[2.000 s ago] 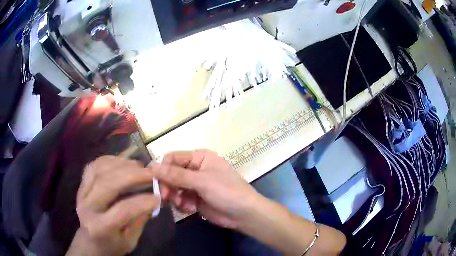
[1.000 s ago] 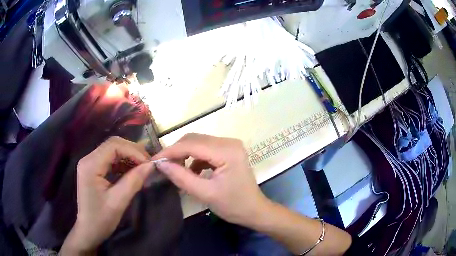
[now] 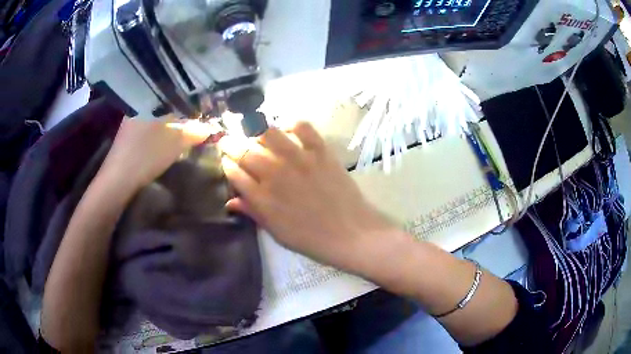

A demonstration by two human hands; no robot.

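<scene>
The dark grey garment lies over the machine bed and table edge, with a small red-lit part at the needle. My left hand reaches in from the left and holds the cloth beside the presser foot; its fingertips are partly lost in lamp glare. My right hand grips the cloth just right of and below the needle, fingers bent. The machine head is directly above the fingers. The white strip is not visible in my hands.
A fan of white strips lies right of the needle, beside a blue and green-yellow tool. A dark pad is further right. Maroon white-edged parts hang at the right. A printed ruler runs along the front edge.
Both hands have moved up from the table's front to the needle and now hold the cloth. The grey garment has shifted and bunched over the front edge. The view has shifted too.
</scene>
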